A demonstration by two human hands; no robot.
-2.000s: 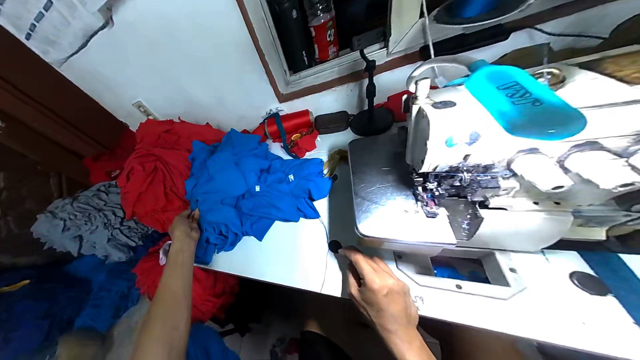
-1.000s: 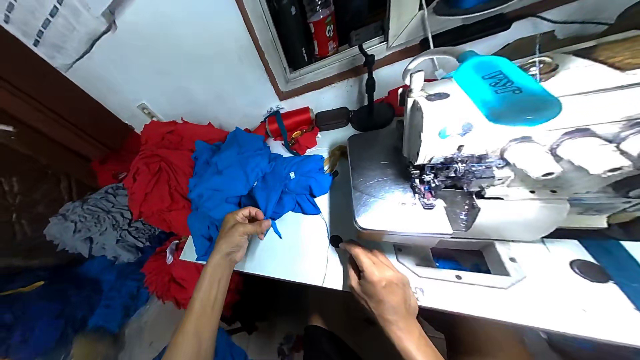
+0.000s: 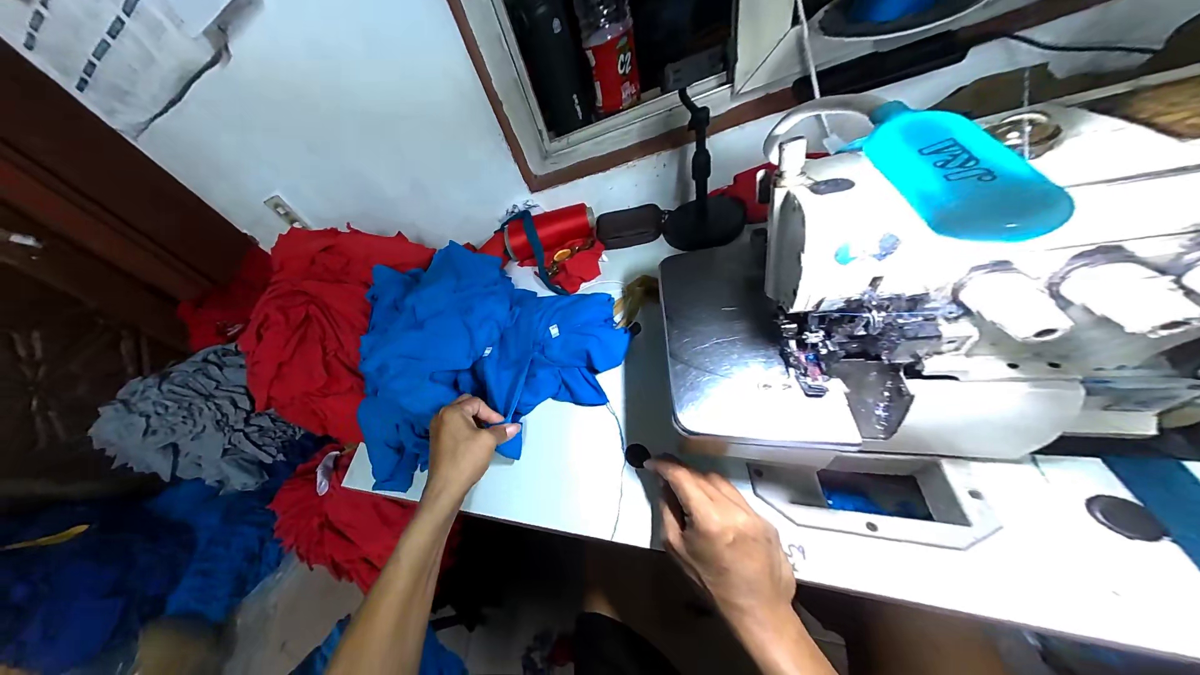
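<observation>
A heap of blue fabric pieces (image 3: pixel 431 328) lies on the white table (image 3: pixel 562 469). My left hand (image 3: pixel 466 441) is at the heap's front edge, thumb and fingertips pinched on a blue fabric piece (image 3: pixel 525 375). My right hand (image 3: pixel 727 530) rests near the front edge of the table, fingers curled, the index fingertip beside a small black disc (image 3: pixel 637 456); whether it holds anything is hidden. Right of the heap stands a white overlock sewing machine (image 3: pixel 844 244) with a metal bed plate (image 3: pixel 731 356), its needle area lit.
Red fabric (image 3: pixel 319 319) and grey fabric (image 3: pixel 197 417) are piled to the left. Behind the heap lie a red thread cone (image 3: pixel 553 232) and the black stand (image 3: pixel 703 220) near the wall. A cyan bottle-shaped piece (image 3: pixel 970 178) is on the machine. Blue fabric (image 3: pixel 103 572) lies low at left.
My left hand has moved right from the heap's lower left side to its front edge and has pinched a blue piece there. The right hand has stayed near the black disc.
</observation>
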